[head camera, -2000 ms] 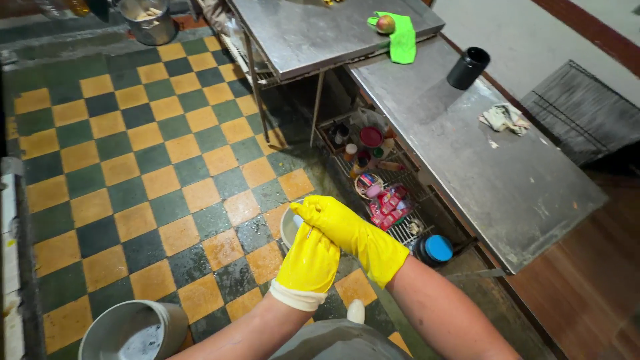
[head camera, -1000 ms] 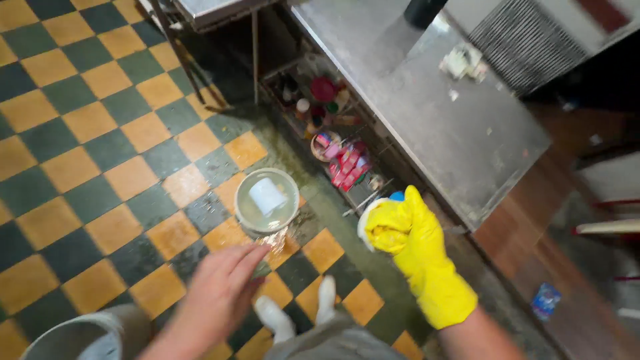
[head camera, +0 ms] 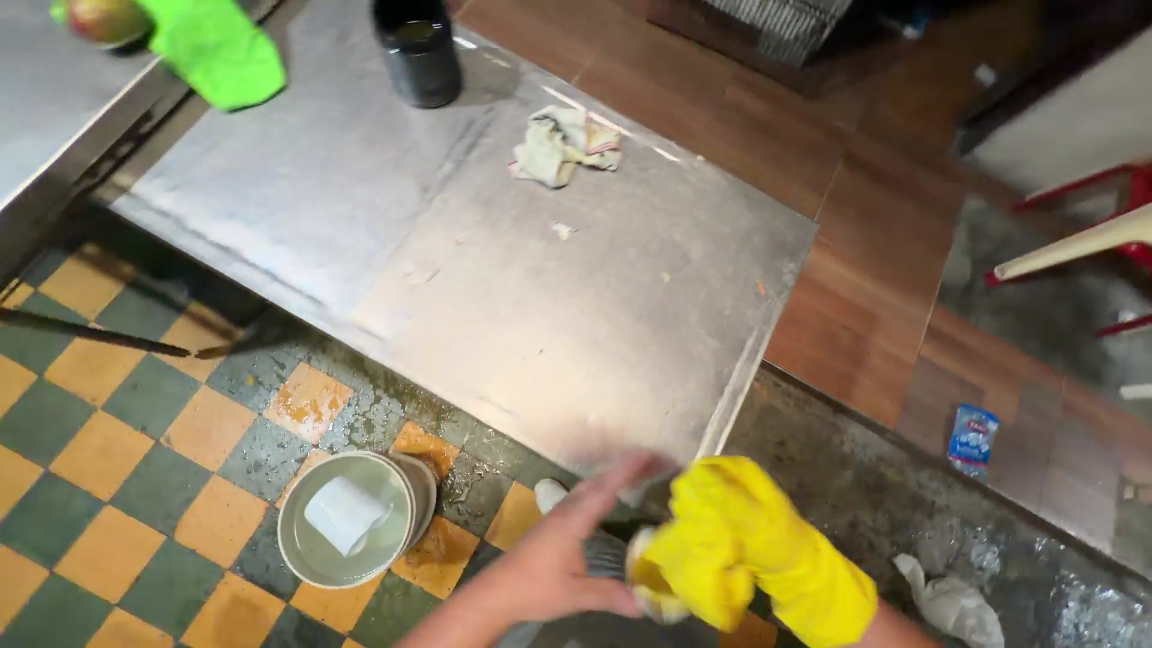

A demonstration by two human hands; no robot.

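My left hand [head camera: 576, 558], bare, reaches near the front corner of the metal table [head camera: 576, 315] with its thumb and fingers spread; it is blurred. Just right of it, my right hand [head camera: 729, 540] wears a yellow rubber glove and is closed on a second, crumpled yellow rubber glove [head camera: 659, 576], whose pale cuff opening faces the left hand. A bucket of water [head camera: 418, 504] stands on the checkered floor to the left, with a white item [head camera: 345, 515] in it.
On the table lie a crumpled cloth [head camera: 562, 148], a black cup [head camera: 417, 54] and a bright green cloth [head camera: 220, 54] beside a round fruit [head camera: 106, 20]. A blue packet [head camera: 973, 439] and a white plastic bag [head camera: 952, 601] lie on the floor at right, below a chair leg [head camera: 1071, 245].
Two seconds ago both hands wore yellow gloves; the left is now bare, its glove held in my right hand. The view has swung toward the table.
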